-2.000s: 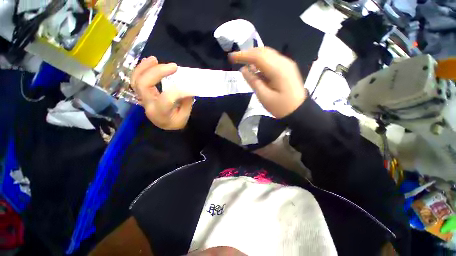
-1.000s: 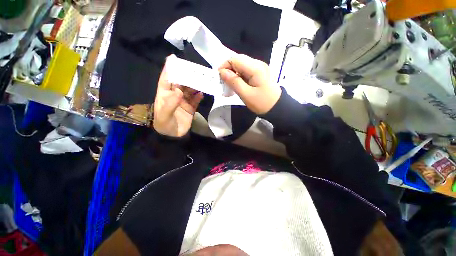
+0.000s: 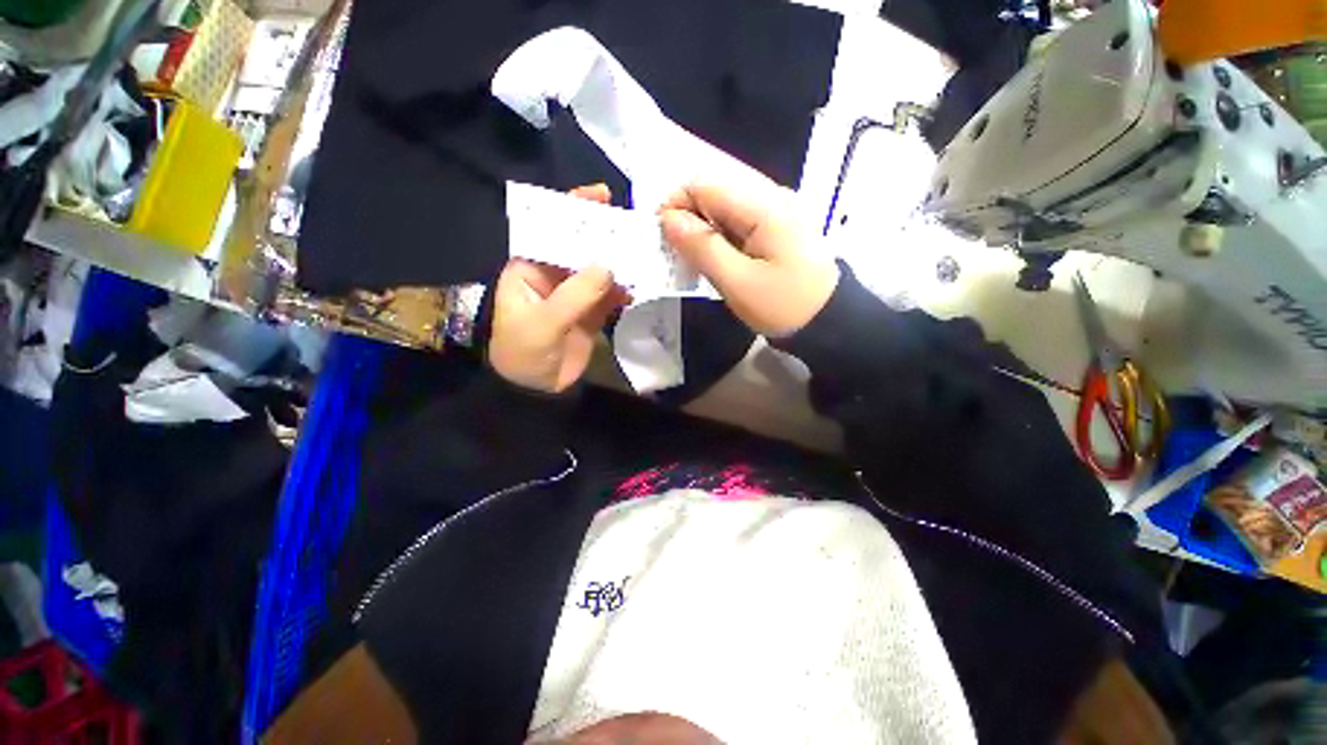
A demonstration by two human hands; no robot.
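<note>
A white band [image 3: 590,90] is held in the air above the machine table. It loops up over the black cloth [image 3: 422,160], and one end hangs down below my hands. Faint dark marks show on the short stretch between my hands. My left hand [image 3: 550,320] grips this stretch from below, with the thumb on its near side and a free end sticking out past the fingers. My right hand [image 3: 750,255] pinches the band between thumb and fingers, close to my left hand.
A white sewing machine [image 3: 1106,160] stands at right. Scissors [image 3: 1113,415] with red and yellow-orange handles lie below it. A blue tray [image 3: 1196,495] with a snack packet [image 3: 1273,502] is at far right. A yellow box [image 3: 189,178] is at upper left, blue plastic [image 3: 299,539] at lower left.
My hands have come closer together on the band. My left hand has shifted right along it, so the free end now sticks out. The view has also shifted from the oldest frame.
</note>
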